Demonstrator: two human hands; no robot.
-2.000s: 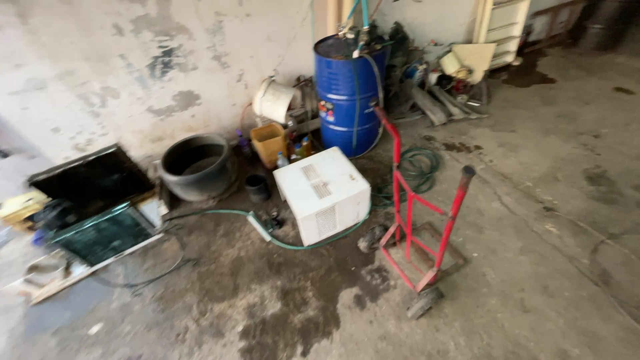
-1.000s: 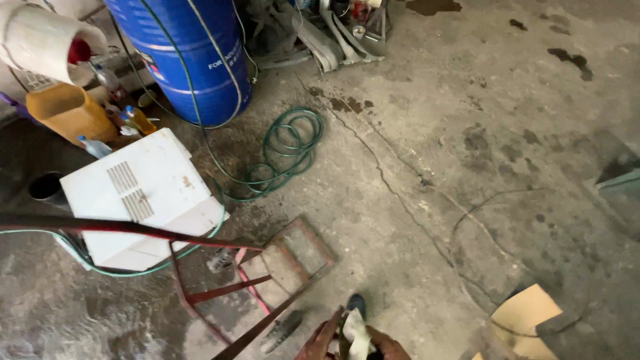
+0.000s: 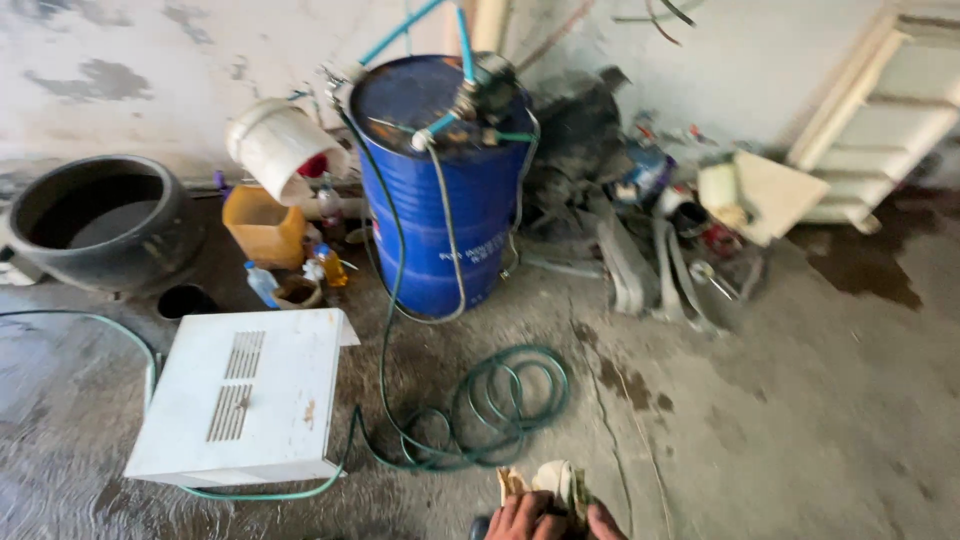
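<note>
Low in the view, near the bottom edge, my left hand has its fingers curled against a pale crumpled item, perhaps cloth or a glove. My right hand touches its right side, with mostly the thumb or a finger showing. A torn tan piece sticks up beside the left fingers. Both palms are hidden. Beyond the hands lies a coiled green hose on the concrete floor. A white metal casing with vent slots rests to the left.
A blue drum with blue pipes stands against the wall. Left of it are a tilted white bucket, a cut yellow container, small bottles and a large dark basin. Gray scrap parts and a cream rack are at right.
The view has swung up and left. The red hand truck seen earlier is out of view. The hands remain together at the pale item, as one second ago.
</note>
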